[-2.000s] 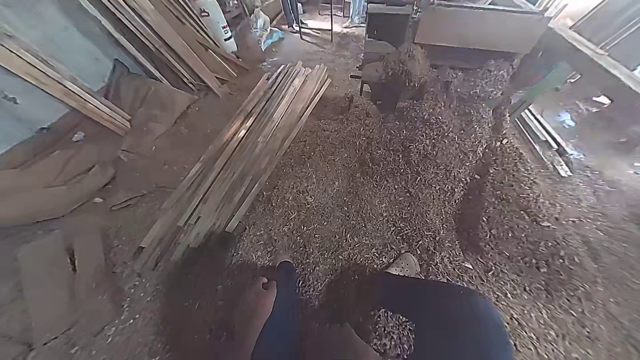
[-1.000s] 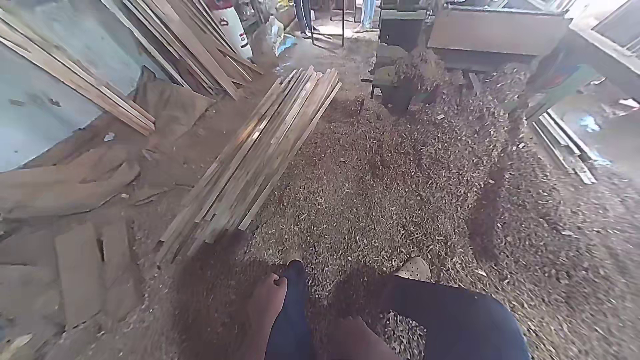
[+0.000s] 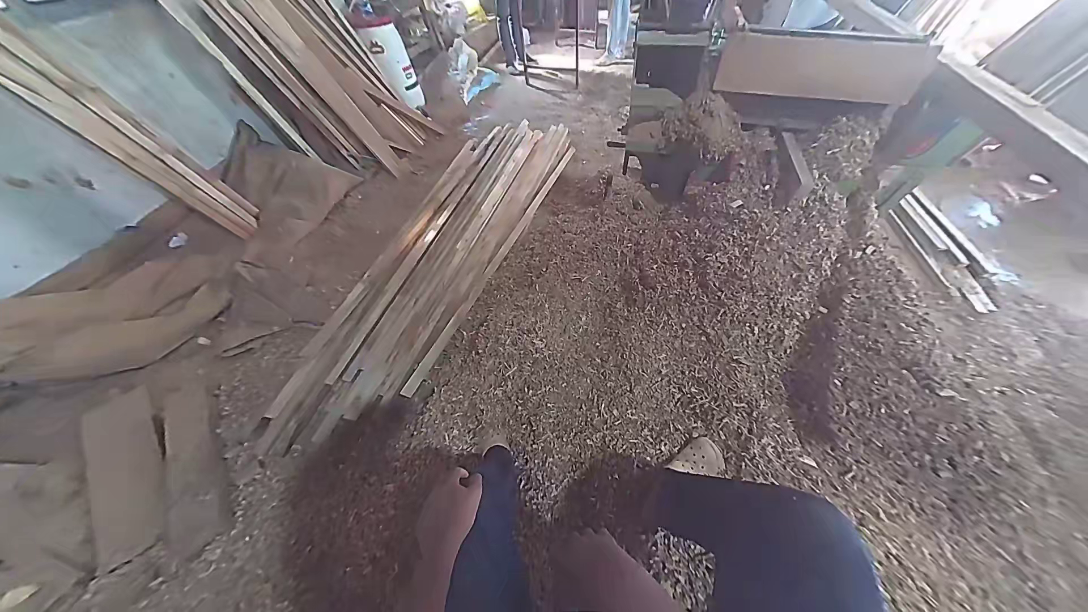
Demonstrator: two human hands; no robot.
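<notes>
My left hand (image 3: 452,503) is low in the head view, against the inner left trouser leg (image 3: 493,540). Its fingers are blurred, and no object shows in it. The forearm and part of my right hand (image 3: 599,557) appear at the bottom, between the legs; the fingers cannot be made out. Ahead of my left hand lies a bundle of long, narrow wooden strips (image 3: 433,280), slanting across the floor. Wood shavings (image 3: 612,340) cover the floor around both feet. A light perforated clog (image 3: 699,456) shows beyond the bent right knee.
More boards (image 3: 297,76) lean on the left wall above crumpled brown sacking (image 3: 110,327). A machine or bench with a wide panel (image 3: 824,68) stands ahead, shavings heaped beside it. Short strips (image 3: 939,246) lie at right. The legs of other people (image 3: 618,30) show at the back.
The view has shifted slightly, so the wooden bundle sits a little further right and lower. Both hands stay low by the legs.
</notes>
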